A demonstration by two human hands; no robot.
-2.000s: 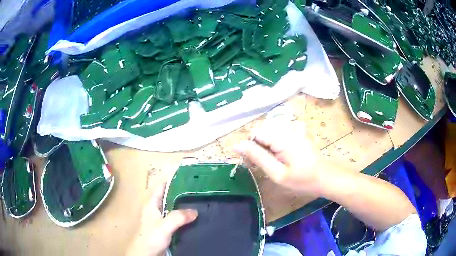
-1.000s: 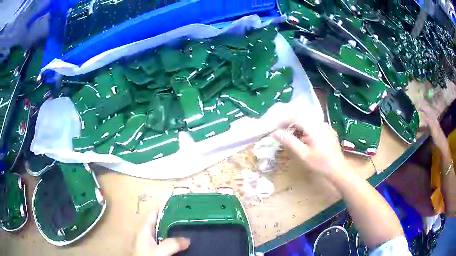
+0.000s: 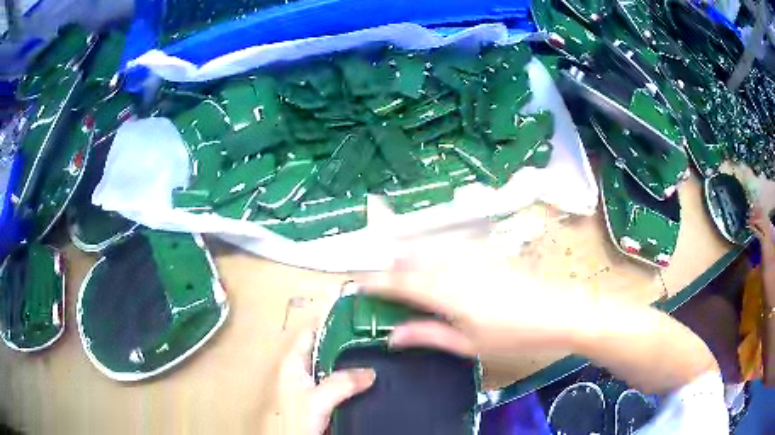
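A green housing shell (image 3: 408,391) with a pale rim and a large dark recess lies at the bottom centre. My left hand (image 3: 319,391) grips its left side, the thumb over the recess. My right hand (image 3: 425,306) is over the shell's far end, its fingers on a flat green cover panel (image 3: 374,313) at that end; it partly hides the panel and is blurred. Many loose green panels (image 3: 340,161) lie heaped in the white liner (image 3: 297,251) beyond.
A blue bin (image 3: 340,30) stands behind the liner. Green housings lie on the bench (image 3: 170,408) at left (image 3: 153,306) and right (image 3: 650,212). Another person's hand (image 3: 763,221) is at the right edge. More housings (image 3: 578,412) are below the bench edge.
My right hand has moved from the bench near the white blobs to the shell's far end, where a panel now shows. My left hand still holds the shell. The camera view has shifted.
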